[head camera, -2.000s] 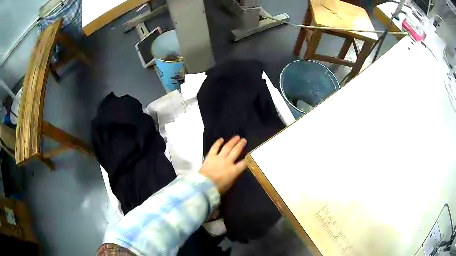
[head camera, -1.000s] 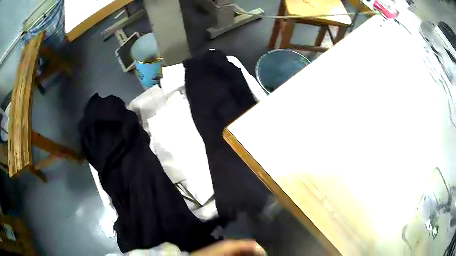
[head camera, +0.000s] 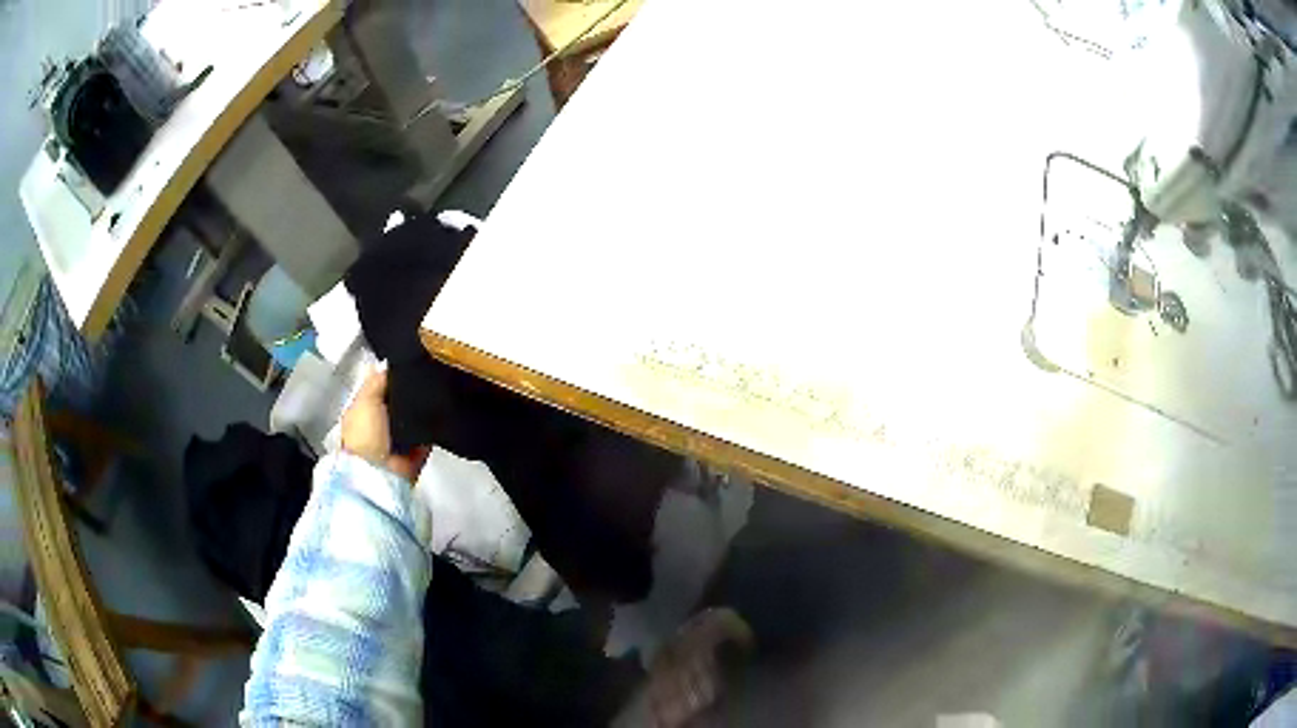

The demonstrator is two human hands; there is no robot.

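A dark cloth piece (head camera: 569,477) hangs below the front wooden edge of the white machine table (head camera: 740,242), its upper end at the table's left corner. My left hand (head camera: 370,424), in a pale blue and white sleeve, grips the cloth's left edge; some fingers are hidden by the cloth. My right hand (head camera: 694,666) is blurred and dim under the table edge, near the cloth's lower end; its grip cannot be made out. Another dark cloth heap (head camera: 245,498) lies left of my left sleeve.
The sewing machine's needle area (head camera: 1138,270) is at the right on the table. White paper or cloth (head camera: 470,512) lies under the dark pieces. A wooden bench (head camera: 64,569) stands far left. Another machine table (head camera: 199,128) is at upper left, a blue bin (head camera: 280,313) below it.
The view has swung right, showing more table and the needle area. My left hand has come up onto the dark cloth's edge. A blurred right hand now shows below the table.
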